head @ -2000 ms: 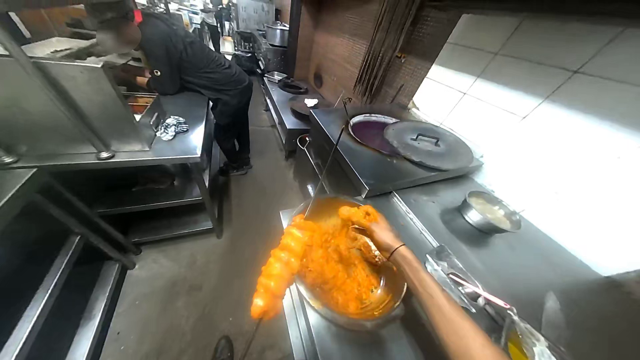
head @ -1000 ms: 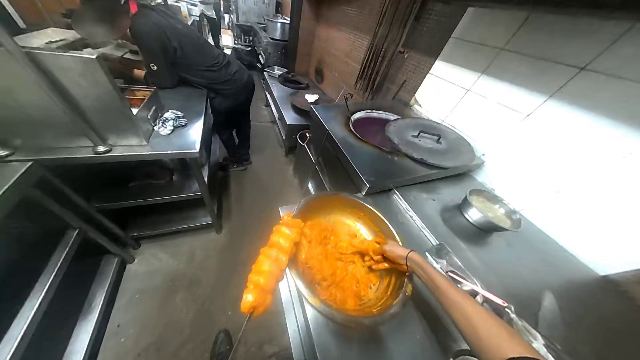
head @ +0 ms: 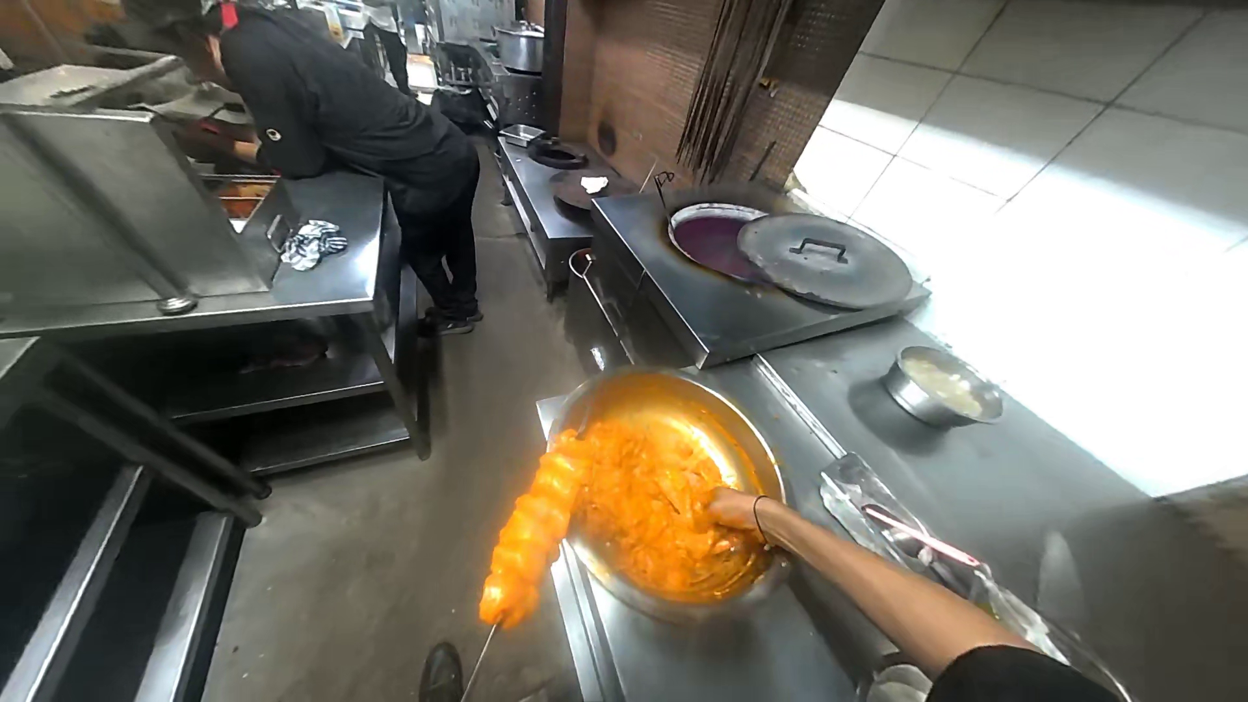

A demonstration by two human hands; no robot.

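A large metal bowl (head: 765, 439) stands at the counter's edge and holds orange marinated pieces (head: 653, 507), perhaps meat. My right hand (head: 736, 512) reaches in over the bowl's right side, its fingers down among the coated pieces; whether they grip one is hidden. A dark band is round that wrist. Left of the bowl, a metal skewer (head: 479, 663) slants up, thickly threaded with orange coated pieces (head: 534, 531); its upper end lies over the bowl's left rim. My left hand is out of view below, and the skewer's lower end leaves the picture there.
Beyond the bowl, a pot opening with purplish contents (head: 712, 244) is partly covered by a round metal lid (head: 824, 258). A small metal bowl (head: 943, 387) and plastic wrapping (head: 907, 531) are on the right. Across the aisle, a person in black (head: 341, 127) leans over a steel table (head: 336, 283).
My right hand was at the upper right of the pieces two seconds ago and is now lower, at the bowl's right side. The loaded skewer was beside the bowl throughout.
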